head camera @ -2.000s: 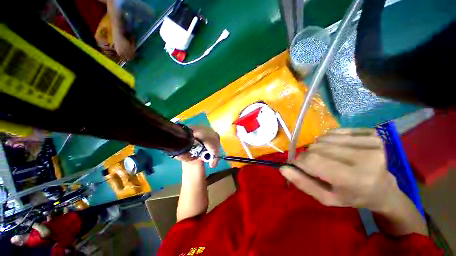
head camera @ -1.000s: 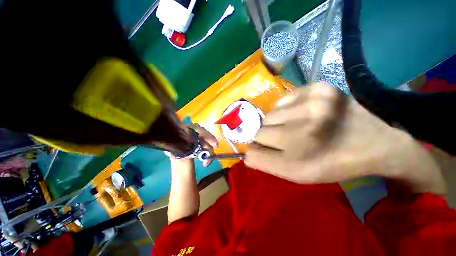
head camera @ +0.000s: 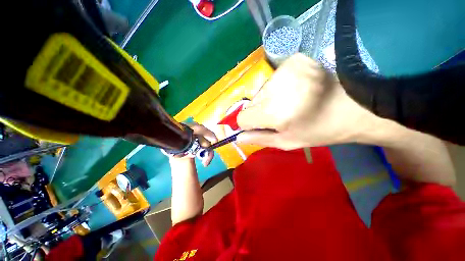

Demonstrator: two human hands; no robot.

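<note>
The powered screwdriver, black with yellow bands, reaches from the upper left to its metal nose near the centre. My left hand is closed around its nose end, partly hidden behind the tool. A thin dark bit runs from the nose to my right hand, whose fingers pinch its other end. The white appliance body with its red spout sits flat on the orange-wrapped fixture, partly covered by my right hand.
A clear cup of screws and a speckled bag stand beyond my right hand. A thick black hose crosses at right. Another orange fixture is at lower left. An open carton is below the bench edge.
My right hand has moved left and up, closer to the screwdriver nose, and now covers part of the white body. Less of the bit shows. The view has shifted, so the far appliance is mostly out of frame.
</note>
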